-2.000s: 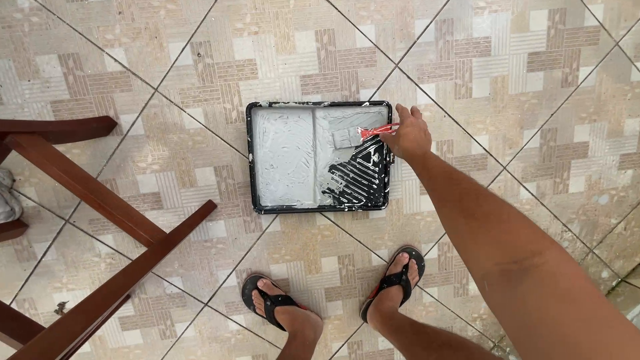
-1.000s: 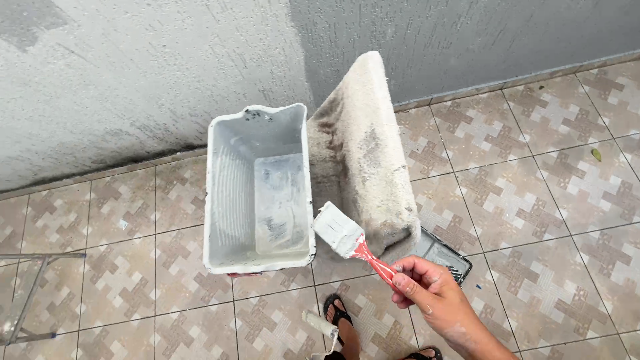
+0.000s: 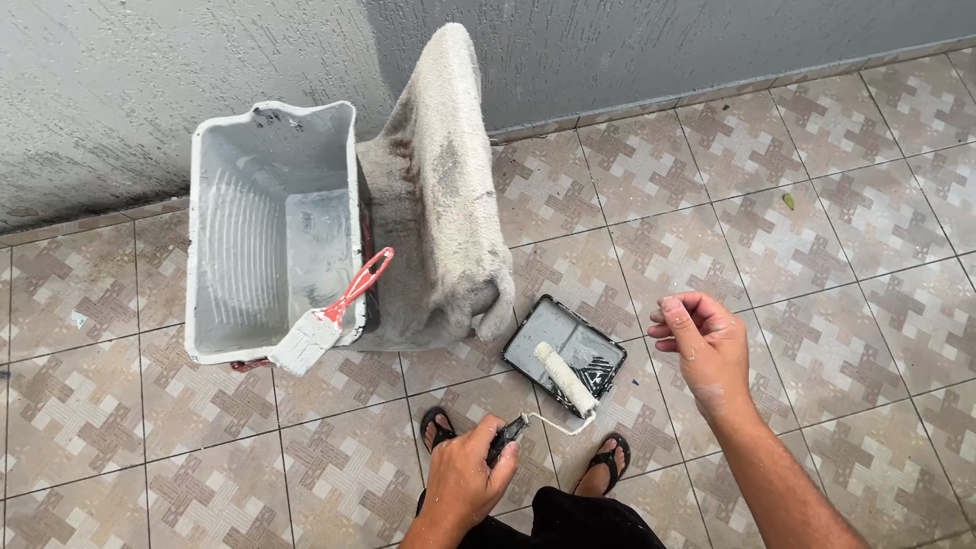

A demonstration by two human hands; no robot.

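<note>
My left hand (image 3: 469, 473) grips the black handle of a small paint roller (image 3: 566, 379), whose pale, paint-coated sleeve is over the black paint tray (image 3: 546, 324); whether it touches the tray I cannot tell. Grey paint lies in the tray on the floor. My right hand (image 3: 705, 347) is raised to the right of the tray, fingers bent, holding nothing. A paintbrush (image 3: 339, 313) with a red handle and paint-covered bristles lies across the near right corner of a large grey paint bucket (image 3: 196, 252), its bristles hanging over the near rim.
A stained, fleecy cloth (image 3: 461, 168) drapes over an object beside the bucket. Behind them runs a textured wall (image 3: 610, 53), lighter at left and darker grey at right. My sandalled feet (image 3: 602, 465) stand near the tray on patterned floor tiles (image 3: 701, 259).
The brush, in my right hand a second ago, now rests on the bucket, and that hand is free. My left hand has come into view with the roller. The view has shifted strongly since the first frame.
</note>
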